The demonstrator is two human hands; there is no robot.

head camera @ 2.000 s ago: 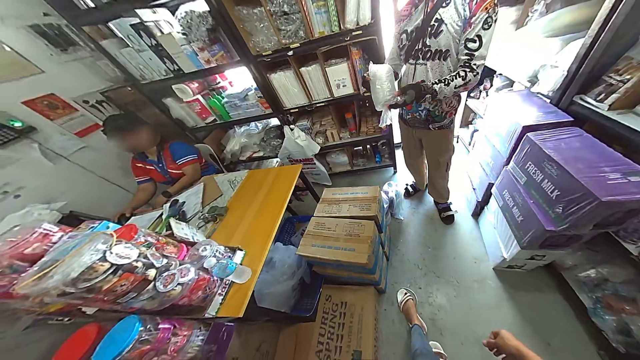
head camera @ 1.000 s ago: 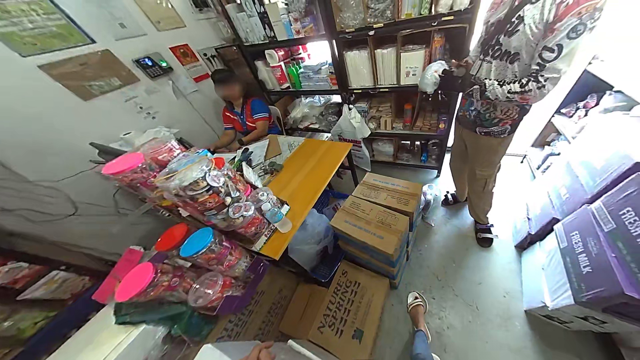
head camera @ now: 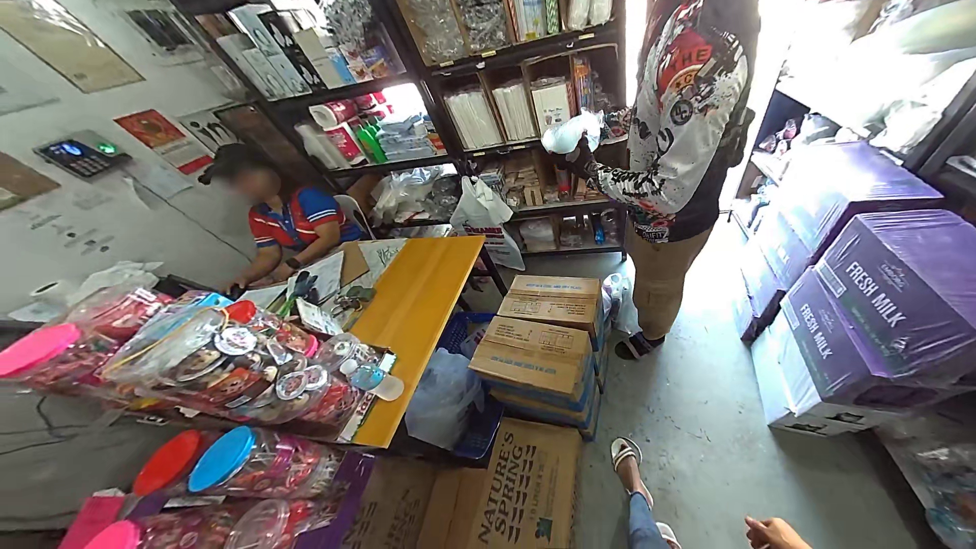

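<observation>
At the bottom right edge is my right hand (head camera: 774, 532), partly cut off, with its fingers bent; no object shows in it. It hangs over the grey floor, to the right of my sandalled foot (head camera: 627, 454). My left hand is out of view. Left of my foot stands a large cardboard box (head camera: 534, 480), beside another box (head camera: 396, 496). Behind it are stacked smaller cartons (head camera: 534, 354). Clear plastic jars of wrapped sweets (head camera: 267, 465) are at the lower left, below more jars (head camera: 229, 366) by a yellow-brown tabletop (head camera: 419, 297).
A standing person (head camera: 679, 130) holds a white plastic bundle (head camera: 572, 133) near loaded shelves (head camera: 526, 145). Another person (head camera: 297, 221) sits behind the table. Purple milk cartons (head camera: 877, 297) line the right side. A blue basket (head camera: 480, 435) holding a plastic bag (head camera: 442, 396) sits under the table's edge.
The view has swung left and back. My right hand, out of view one second ago, shows again at the bottom right. A hand at the bottom edge one second ago is out of view.
</observation>
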